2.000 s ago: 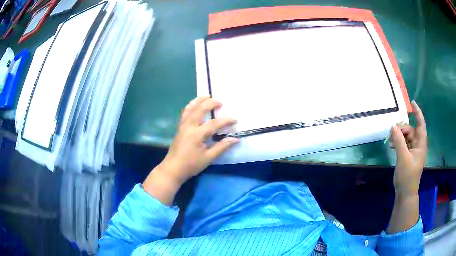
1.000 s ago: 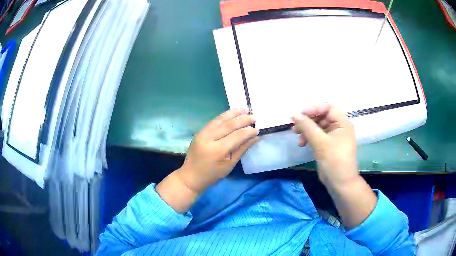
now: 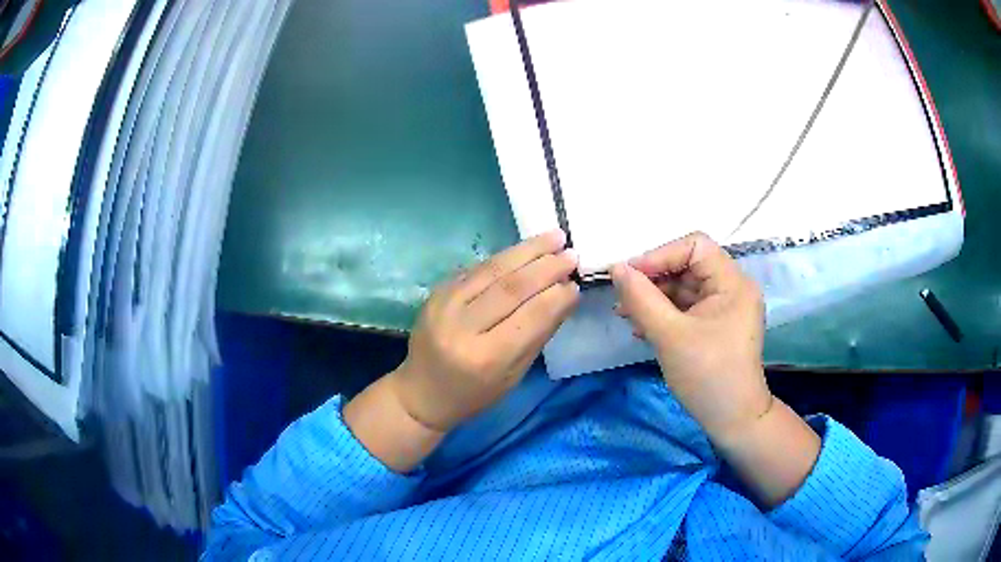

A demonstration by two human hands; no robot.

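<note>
A thin black bezel frame (image 3: 541, 132) lies on white interleaf sheets (image 3: 499, 143), with white showing through its open centre. My left hand (image 3: 483, 329) rests on the frame's near left corner, fingertips on the black edge. My right hand (image 3: 697, 329) pinches at the near edge just right of that corner, thumb and forefinger together. A thin grey-brown tape strand (image 3: 807, 132) runs from the far right of the frame down towards my right hand. Its end at my fingertips is hidden.
A thick fanned stack of white sheets (image 3: 181, 198) with dark-edged frames stands at the left, overhanging the bench edge. A small black cutter (image 3: 941, 315) lies at the right on the green mat (image 3: 362, 132). White items (image 3: 966, 510) are below the bench at lower right.
My right hand has moved slightly left, nearer my left hand at the corner. The strand now shows longer across the frame. The whole view has shifted, with the far edge mostly cut off.
</note>
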